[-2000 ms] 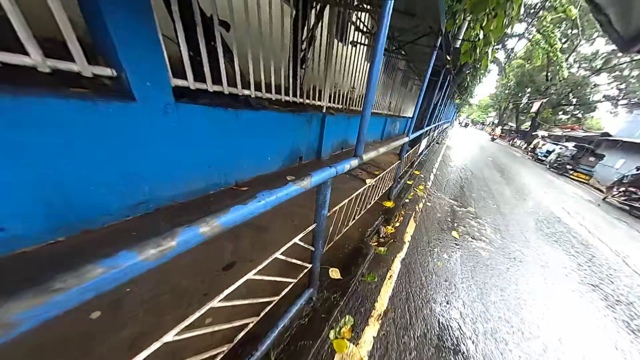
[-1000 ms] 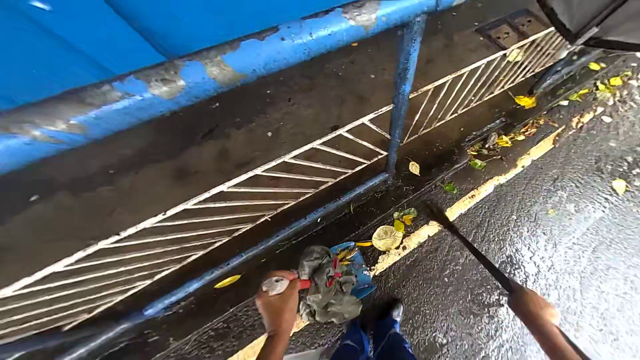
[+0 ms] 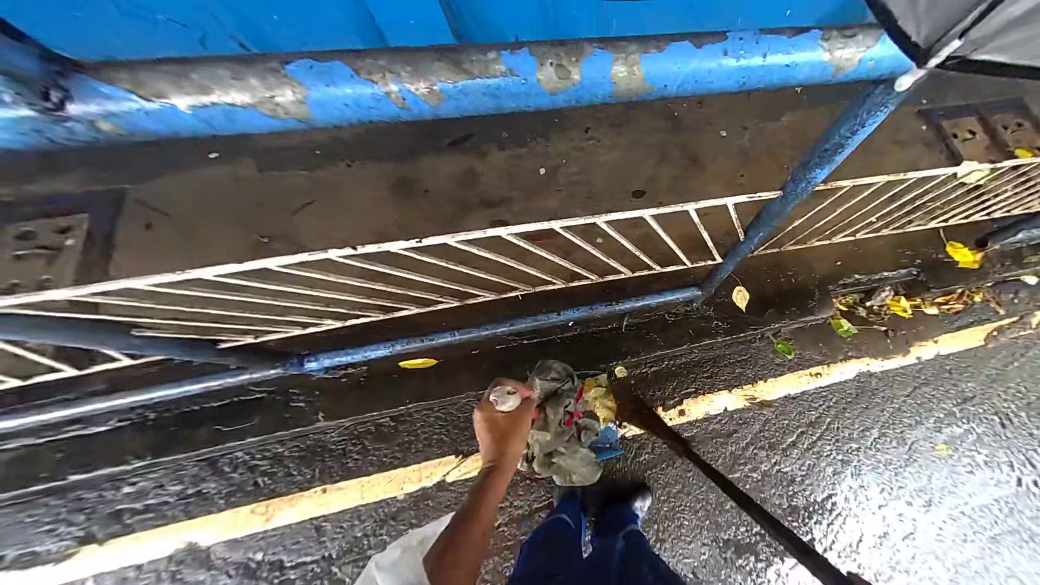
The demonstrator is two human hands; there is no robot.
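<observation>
My left hand [image 3: 502,426] grips the whitish top of a handle, just left of a grey-green crumpled cloth or bag [image 3: 556,455] with red bits. Beneath and beside that bundle shows a blue dustpan [image 3: 606,443], with yellow leaves [image 3: 600,400] at its edge. The dark head of a broom [image 3: 630,402] touches the ground right by those leaves. Its long dark stick [image 3: 747,496] slants down to the lower right, where only a sliver of my right hand [image 3: 857,578] shows at the frame's bottom edge, at the stick.
A peeling blue pipe rail [image 3: 487,81] and a low white metal fence [image 3: 520,236] run along the wet curb. Yellow and green leaves [image 3: 902,307] lie by the gutter. A grey umbrella-like cover [image 3: 983,36] hangs at top right. My feet stand on wet asphalt beside a yellow line [image 3: 268,512].
The view has tilted down from the street. Since one second ago the broom head has moved left, up to the dustpan, and the leaves that lay right of the dustpan are now at its edge.
</observation>
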